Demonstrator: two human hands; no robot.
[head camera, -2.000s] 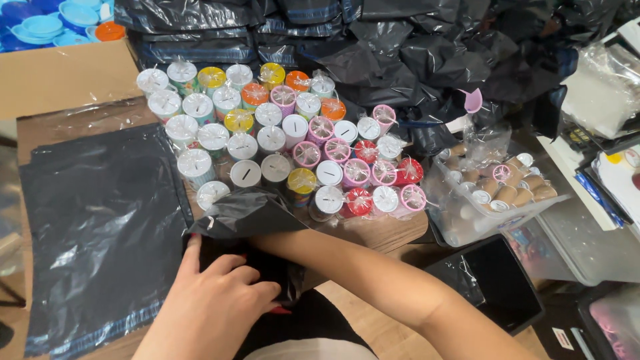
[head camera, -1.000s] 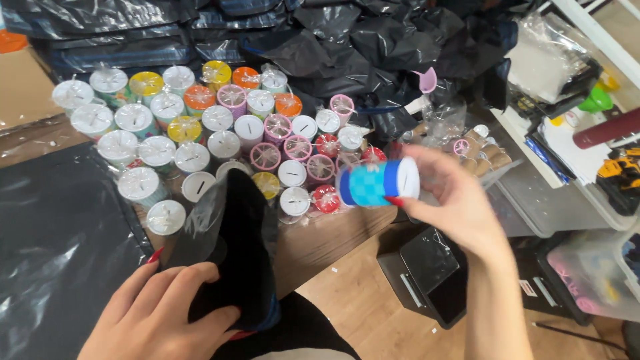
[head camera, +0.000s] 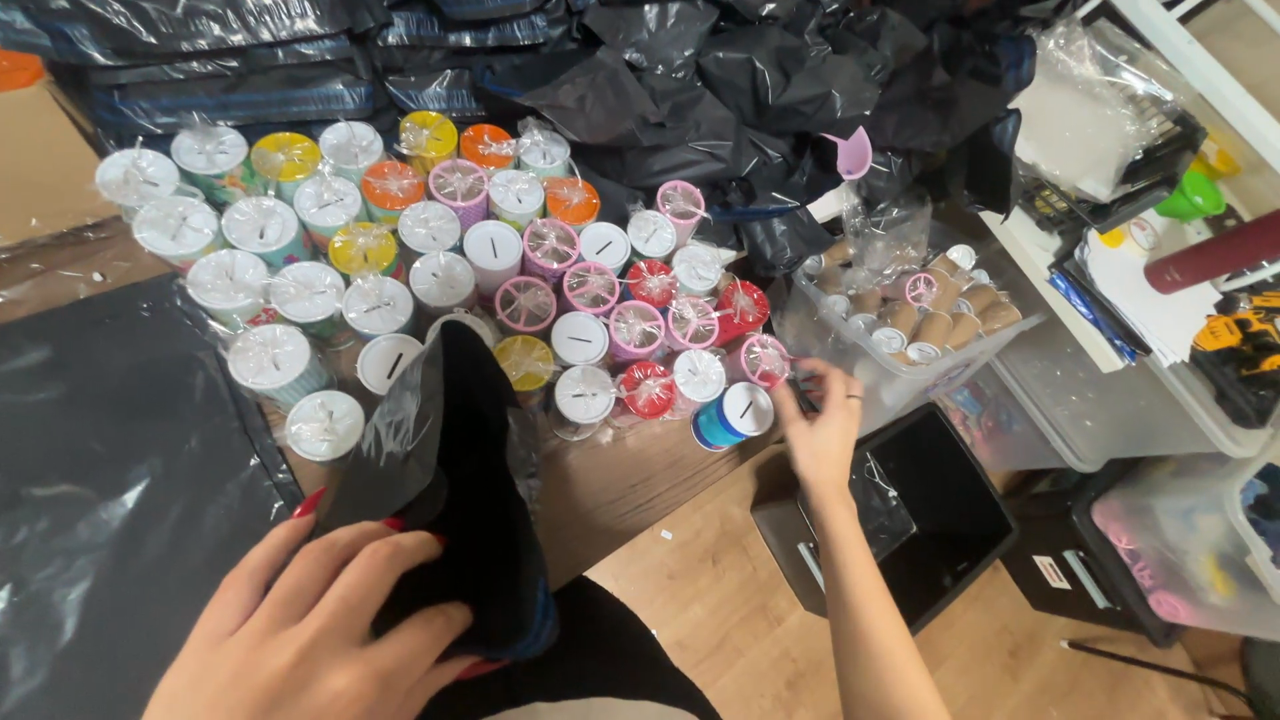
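Note:
My left hand (head camera: 340, 600) grips the edge of a black plastic mailing bag (head camera: 470, 500), whose mouth gapes upward near my body. Several rows of cylindrical containers with white, yellow, orange, pink and red lids stand on the wooden table (head camera: 640, 470), many wrapped in clear film. Some white lids have a slot, such as the white-lidded container (head camera: 578, 340) at the middle. At the table's front right edge stands a blue container with a slotted white lid (head camera: 735, 415). Just right of it is my right hand (head camera: 825, 410), fingers apart, beside a pink-lidded container (head camera: 765, 360).
Flat black bags (head camera: 130, 450) lie at the left, and stacked black packages (head camera: 700, 100) line the back. A clear plastic bin of cardboard tubes (head camera: 900, 370) stands at the right. Below it is an open black drawer or box (head camera: 930, 510), near more clear bins (head camera: 1190, 540).
A second ago my right hand held the blue container in the air; now it stands on the table and the hand is off it. My left hand stays at the black bag.

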